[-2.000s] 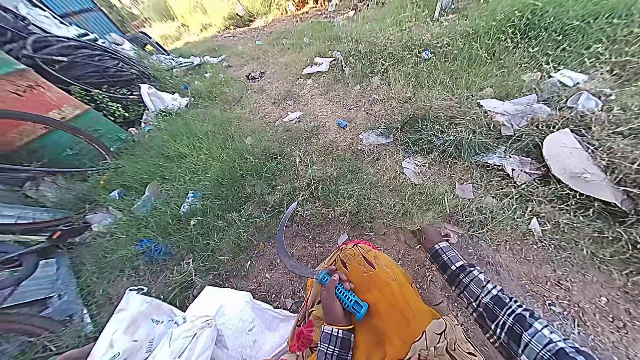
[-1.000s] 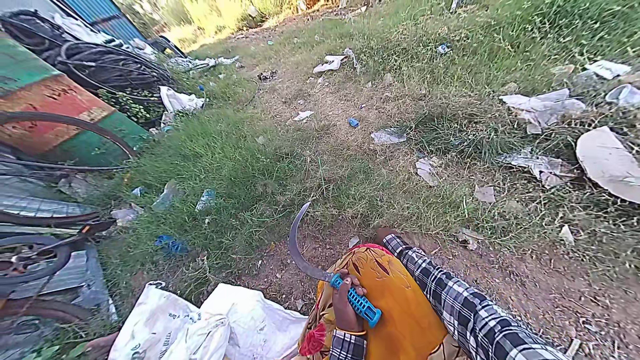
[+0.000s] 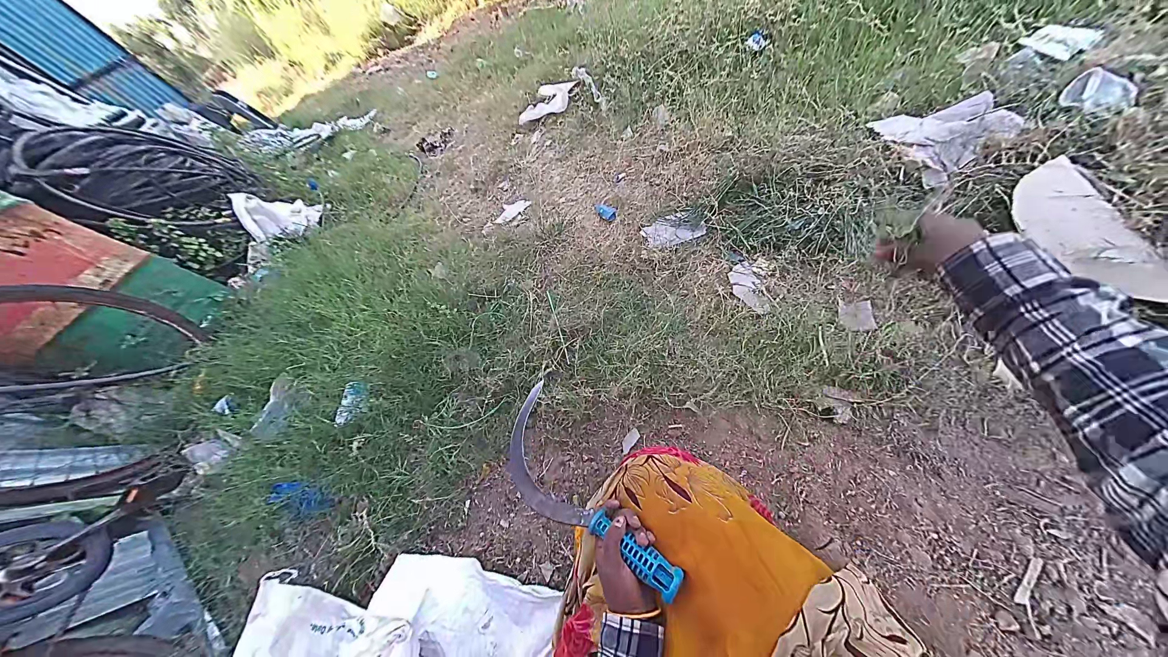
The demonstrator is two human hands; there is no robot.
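Observation:
My left hand (image 3: pixel 625 570) is closed around the blue plastic handle of a sickle (image 3: pixel 529 465), resting on the yellow patterned cloth (image 3: pixel 730 557) over my knee. The curved metal blade points up and away over bare soil and the grass edge. My right hand (image 3: pixel 922 242), in a plaid sleeve, reaches out to the right, beside dry grass and a pale flat sheet (image 3: pixel 1077 214). It is blurred; some green shows at its fingers, but whether it grips grass cannot be told. Green grass (image 3: pixel 365 319) grows ahead and to the left.
A white woven sack (image 3: pixel 456 602) lies at lower left. Beyond it are metal sheets, a wheel (image 3: pixel 50 566), a painted red and green panel (image 3: pixel 91 283) and coiled black pipe (image 3: pixel 128 173). Plastic scraps (image 3: pixel 673 230) and white litter (image 3: pixel 949 132) are scattered over the grass.
My right hand has moved from beside my knee out to the right, over the grass near the pale sheet. My left hand still holds the sickle at my knee.

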